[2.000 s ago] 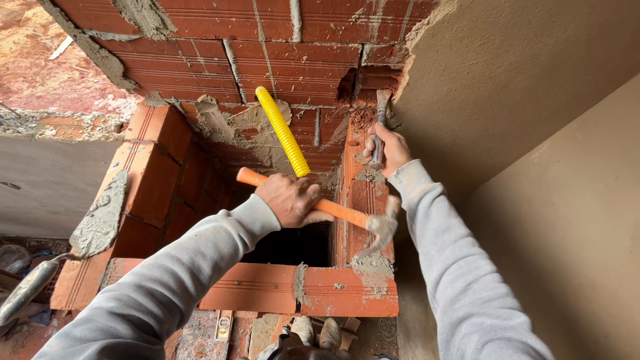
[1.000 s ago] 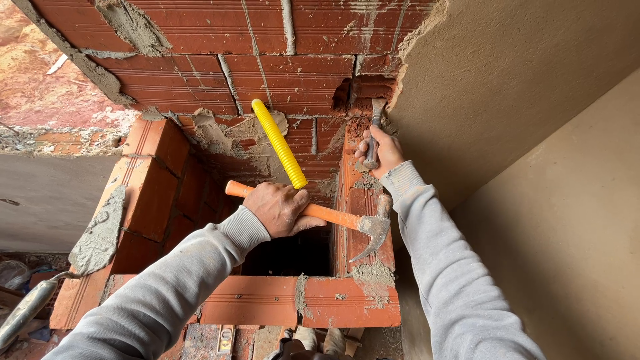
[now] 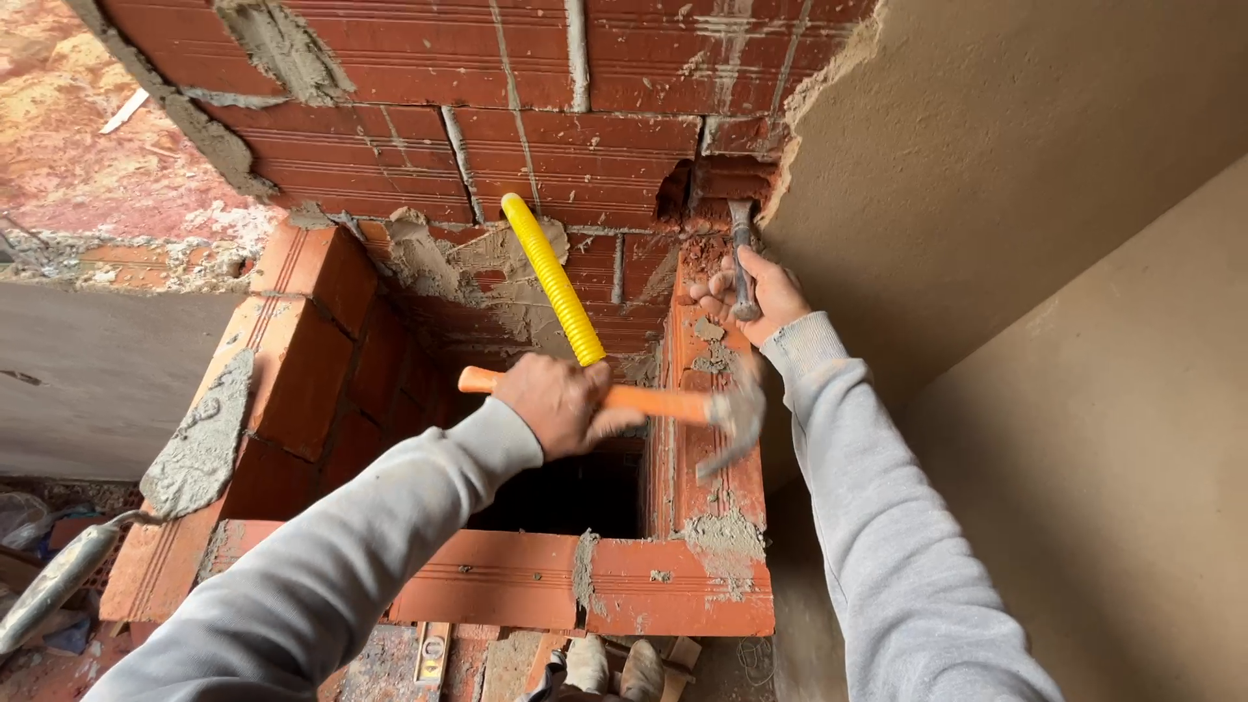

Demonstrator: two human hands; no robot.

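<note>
My left hand (image 3: 561,408) grips the orange handle of a claw hammer (image 3: 733,414), whose blurred metal head is over the right brick wall of the open shaft, below my other hand. In my right hand (image 3: 765,292) is a metal cold chisel (image 3: 743,263), its flat end pointing up at the broken edge of a hollow in the red brick wall (image 3: 585,161). Brick crumbs lie beside the chisel's tip. A yellow corrugated conduit (image 3: 551,278) sticks up from behind my left hand.
A mortar-covered trowel (image 3: 200,448) rests on the left brick wall (image 3: 283,331). Bricks with mortar joints form the shaft's front edge (image 3: 487,580). A plastered wall (image 3: 975,175) borders the right side. Below are a spirit level (image 3: 432,655) and footwear (image 3: 614,668).
The hammer head has shifted relative to the chisel between frames, while my left hand keeps its hold. My right hand stays at the hollow with the chisel.
</note>
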